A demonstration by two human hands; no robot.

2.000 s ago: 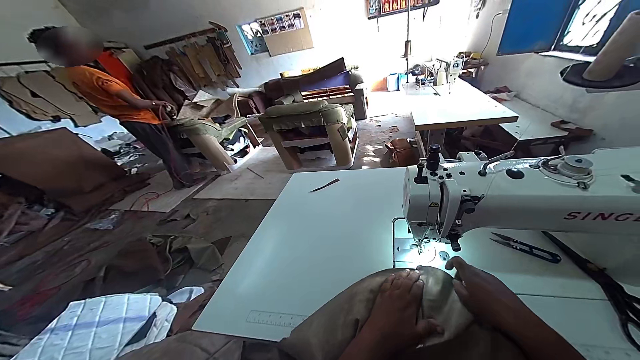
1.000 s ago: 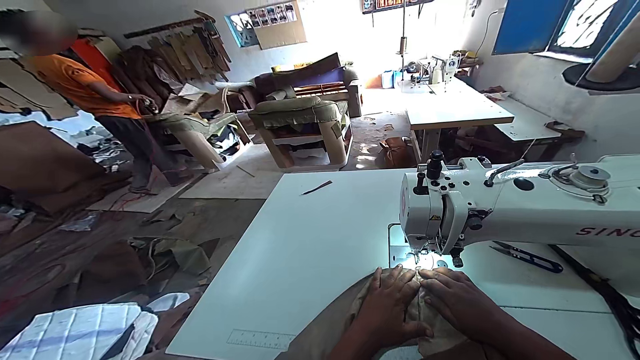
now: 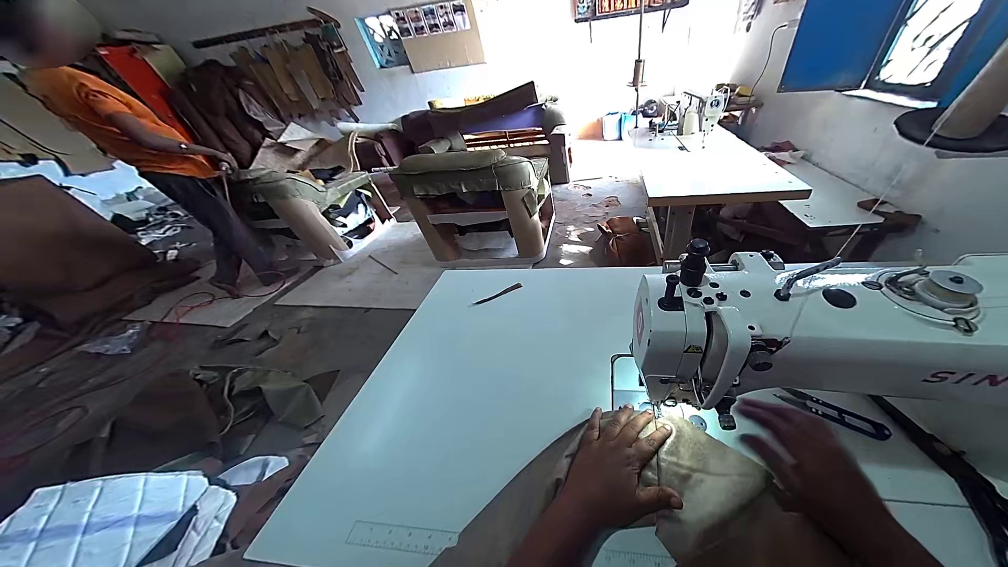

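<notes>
My left hand [image 3: 618,472] lies spread on a brown-olive piece of cover material [image 3: 713,476], just in front of the lit needle area of a white Singer sewing machine [image 3: 787,323]. A seam or fold runs through the material beside my left thumb. Blurred, with fingers apart, my right hand [image 3: 803,457] is over the table at the right of the material, near the presser foot. It grips nothing that I can see. Thread snips [image 3: 843,413] lie behind its fingers. The needle tip is hidden in glare.
A dark strip [image 3: 498,294] lies on the white table [image 3: 472,362], with a ruler marking [image 3: 402,537] near its front edge. Large scissors [image 3: 937,453] lie at the right. A person in orange [image 3: 134,126] stands far left by partly covered armchairs [image 3: 472,181].
My right hand has lifted off the material and moved right, toward the snips. A second ago both hands lay flat side by side on the material. My left hand remains on it.
</notes>
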